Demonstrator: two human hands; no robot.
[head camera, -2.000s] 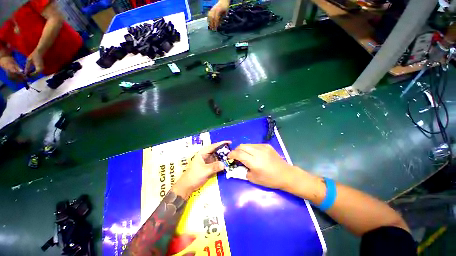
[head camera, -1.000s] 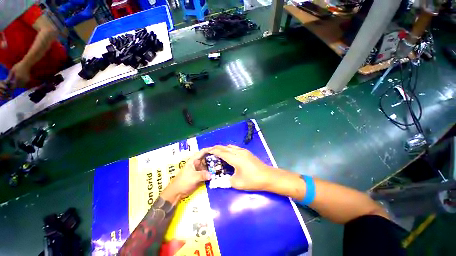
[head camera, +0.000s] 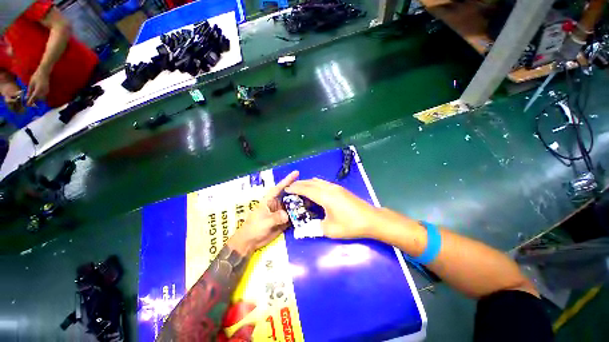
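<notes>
A small circuit board (head camera: 298, 208) with pale and silver parts is held between my two hands above the carton sheet (head camera: 347, 294). A white piece (head camera: 308, 230) shows at its lower edge, below my right fingers. My left hand (head camera: 262, 222), on the tattooed arm, grips the board's left side with the index finger raised. My right hand (head camera: 342, 212), on the arm with the blue wristband, curves over the board's top and right side. A dark part shows beside the board under the right hand; its shape is partly hidden.
A pile of black parts (head camera: 97, 300) lies left of the carton. A dark corded part (head camera: 345, 162) lies at its top edge. Loose boards (head camera: 196, 95) and leads lie on the green line. Across it are heaped black parts (head camera: 193, 50) and a person in red (head camera: 50, 53). A post (head camera: 501, 57) stands right.
The board stays between both hands; my left index finger now lifts away from it. The view has shifted slightly. The hand at the black cable bundle is gone from view.
</notes>
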